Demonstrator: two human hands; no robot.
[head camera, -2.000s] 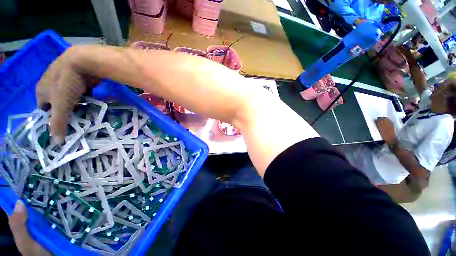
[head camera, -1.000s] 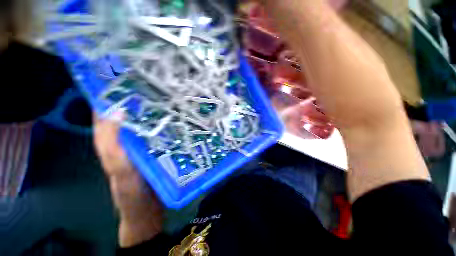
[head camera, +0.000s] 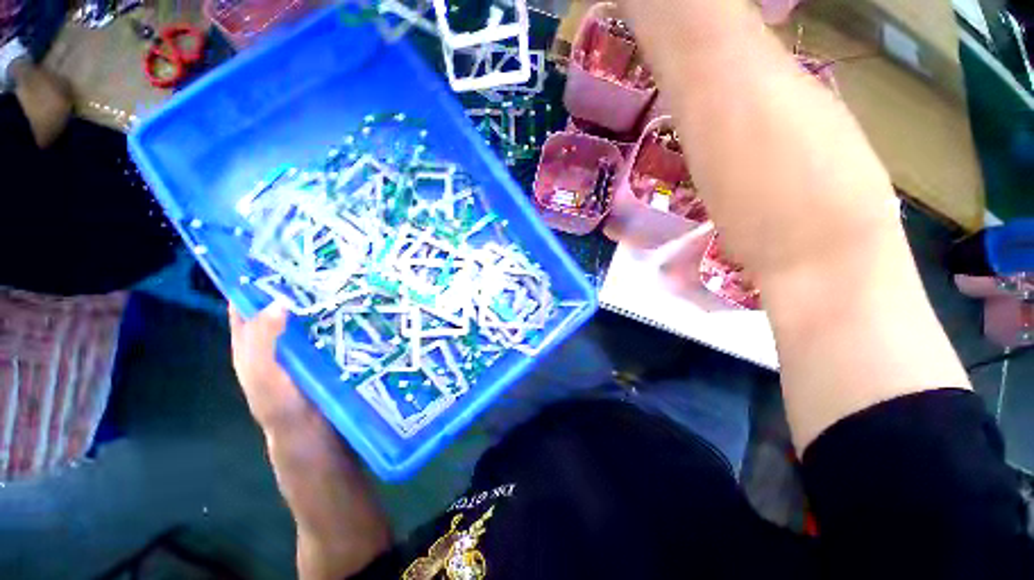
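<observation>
A bright blue parts bin (head camera: 454, 448) is tilted in front of me. Tangled square frame circuit boards (head camera: 420, 272) lie in its lower part; its upper end shows bare blue plastic. My left hand (head camera: 267, 363) grips the bin's left side rim, its fingers partly hidden. My right forearm crosses the upper right, but my right hand is cut off by the top edge. More loose frame boards (head camera: 488, 45) lie on the dark bench beyond the bin's right edge.
Pink housings (head camera: 576, 181) cluster right of the bin, some beside a white mat (head camera: 669, 323). A cardboard sheet (head camera: 907, 125) lies at upper right. Red-handled scissors (head camera: 175, 54) and another person's arm (head camera: 43, 100) are at upper left.
The view has shifted with the bin. My right hand has left the bin and gone out of the top. Boards in the bin sit lower, and loose boards now show beyond it.
</observation>
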